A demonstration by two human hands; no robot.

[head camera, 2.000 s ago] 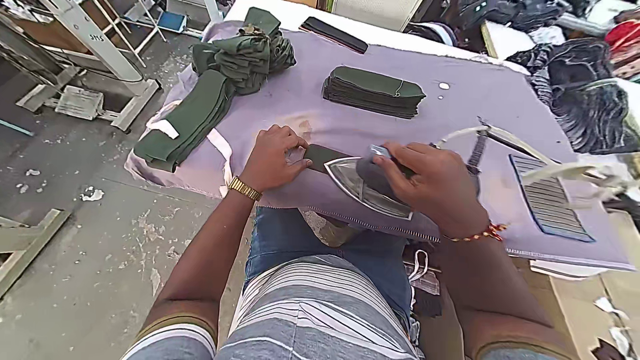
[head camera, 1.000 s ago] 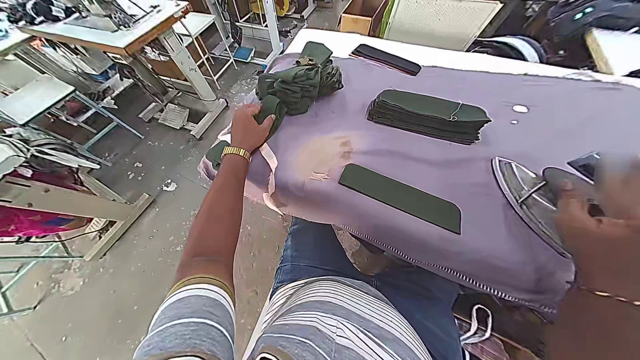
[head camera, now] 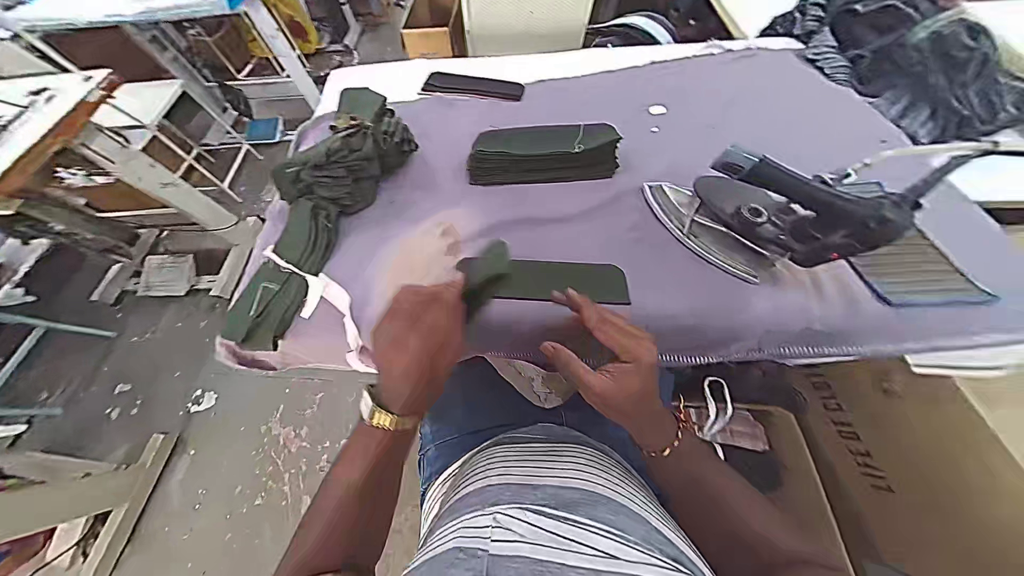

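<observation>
A flat dark green strip (head camera: 552, 282) lies near the front edge of the lilac-covered ironing table (head camera: 576, 224). At its left end my left hand (head camera: 422, 336) grips a small dark green fabric piece (head camera: 486, 276), blurred by motion. My right hand (head camera: 610, 360) has its fingers apart and nothing in them, with a fingertip at the strip's lower edge. The electric iron (head camera: 788, 212) rests to the right, partly on a ribbed, blue-edged pad (head camera: 924, 264). Behind the strip sits a stack of folded green pieces (head camera: 544, 154). At the left lie bunched green fabric (head camera: 348, 160) and layered green pieces (head camera: 284, 272).
A narrow dark piece (head camera: 472, 86) lies at the table's back edge. The iron's cable (head camera: 920, 152) runs off to the right. Dark garments (head camera: 928, 64) are heaped at the back right. A cardboard box (head camera: 888, 448) stands below the front edge, and white metal frames (head camera: 176, 176) stand at the left.
My right hand has let go of the iron and moved left to the strip. My left hand has moved right from the green fabric pile, now with a green piece in it.
</observation>
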